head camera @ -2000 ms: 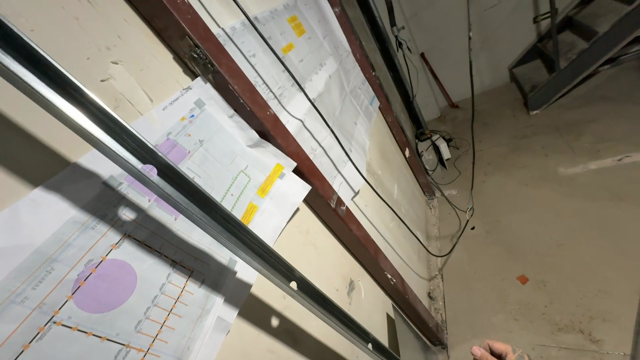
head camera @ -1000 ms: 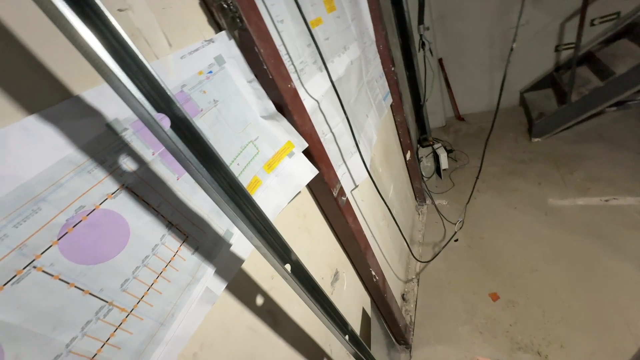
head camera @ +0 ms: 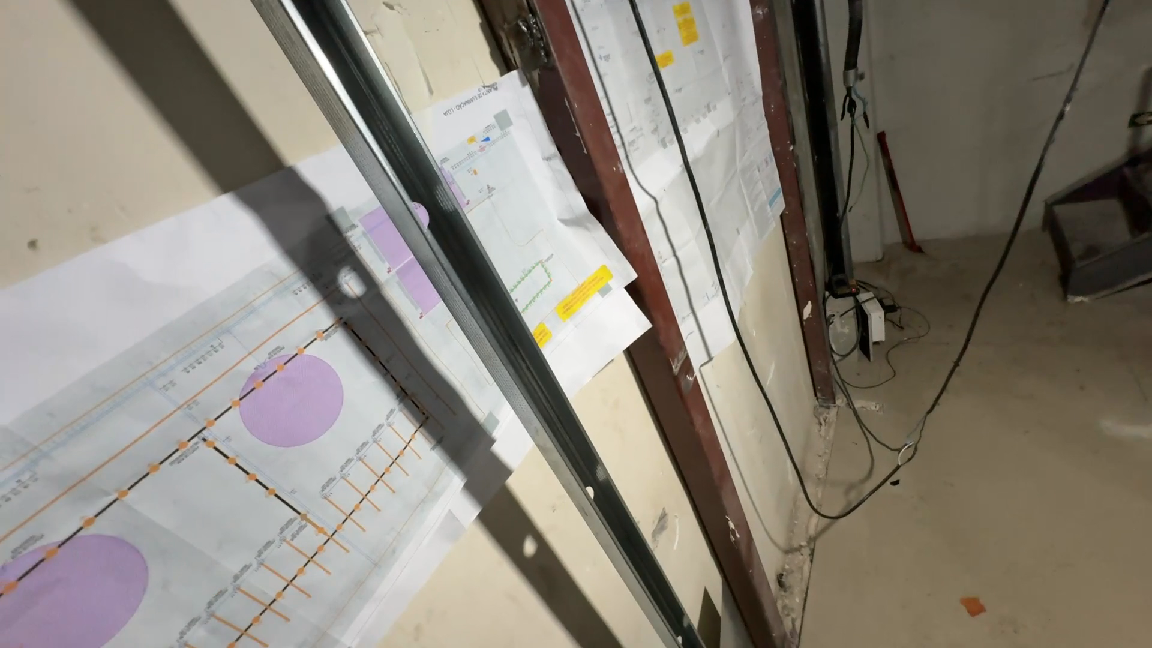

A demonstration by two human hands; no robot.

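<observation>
Neither of my hands shows in the head view at this moment. A galvanized metal stud with punched holes crosses the view at a slant, in front of the wall, and casts a dark shadow. Behind it, a large printed floor plan with purple circles and orange lines is fixed to the wall. A second printed plan with yellow marks hangs between two dark red steel posts. A black cable hangs down in front of it and loops up to the upper right.
The near red steel post reaches the concrete floor. A white electrical device with tangled wires lies by the wall's foot. A red bar leans in the corner. Metal steps stand at the right, and an orange scrap lies on the floor.
A hand that showed at the bottom edge two seconds ago is out of view. The view has shifted, and more of the large plan with its purple circles now shows at the left.
</observation>
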